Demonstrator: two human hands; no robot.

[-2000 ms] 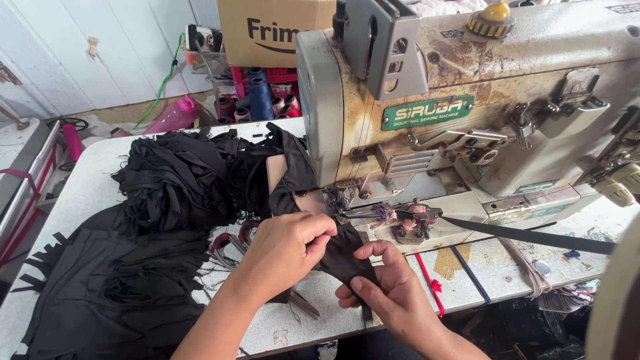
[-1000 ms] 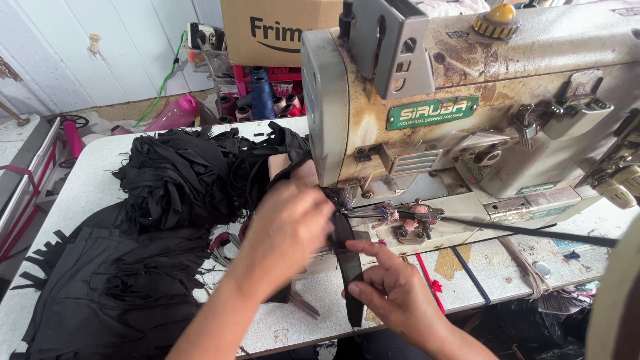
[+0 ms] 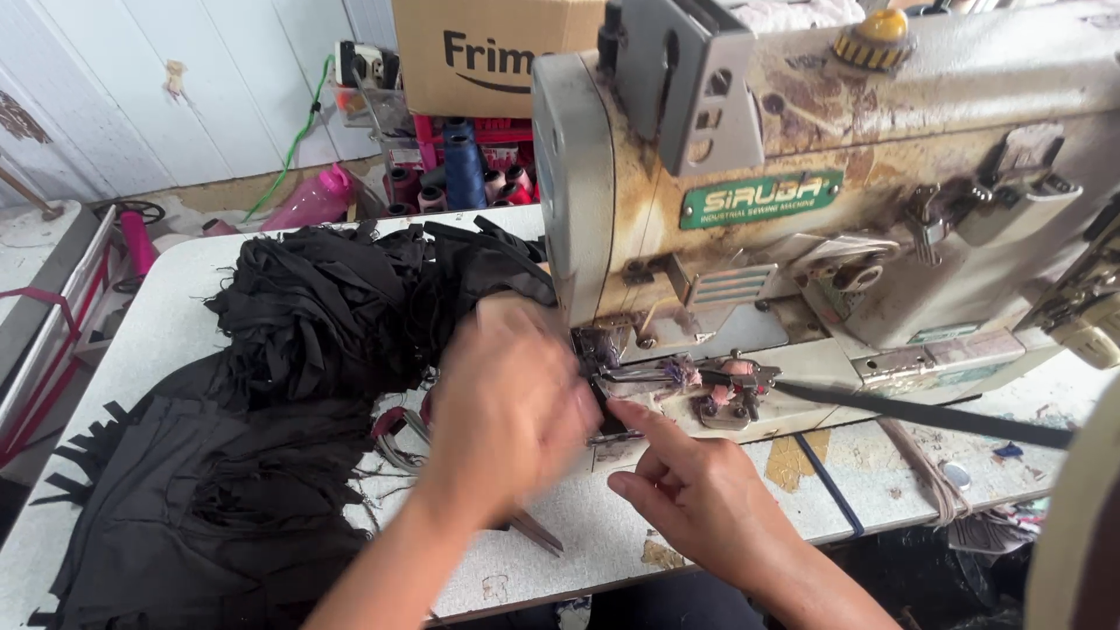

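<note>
A Siruba industrial sewing machine (image 3: 761, 201) stands on the table, with a black fabric strip (image 3: 927, 416) running from the right into its metal binding guide (image 3: 739, 381). My left hand (image 3: 516, 398), blurred, is just left of the needle area; whether it holds cloth cannot be told. My right hand (image 3: 700, 481) has its index fingertip at dark cloth (image 3: 610, 411) by the presser foot, thumb and finger apart. Cut black fabric pieces (image 3: 315, 306) are heaped left of the machine, and more black pieces (image 3: 210, 507) lie flat nearer me. Scissors (image 3: 534, 532) lie partly under my left hand.
Behind the table are a cardboard box (image 3: 499, 70), thread cones (image 3: 464, 166) and a pink bottle (image 3: 319, 197). The table's front edge (image 3: 560, 595) runs close below my hands. A dark blue cord (image 3: 827, 481) and a bundle of pale cords (image 3: 919, 464) cross its right part.
The black piece that hung toward me between my hands no longer shows there. My left hand has moved up toward the machine since the oldest frame, and my right index finger now points at the presser foot.
</note>
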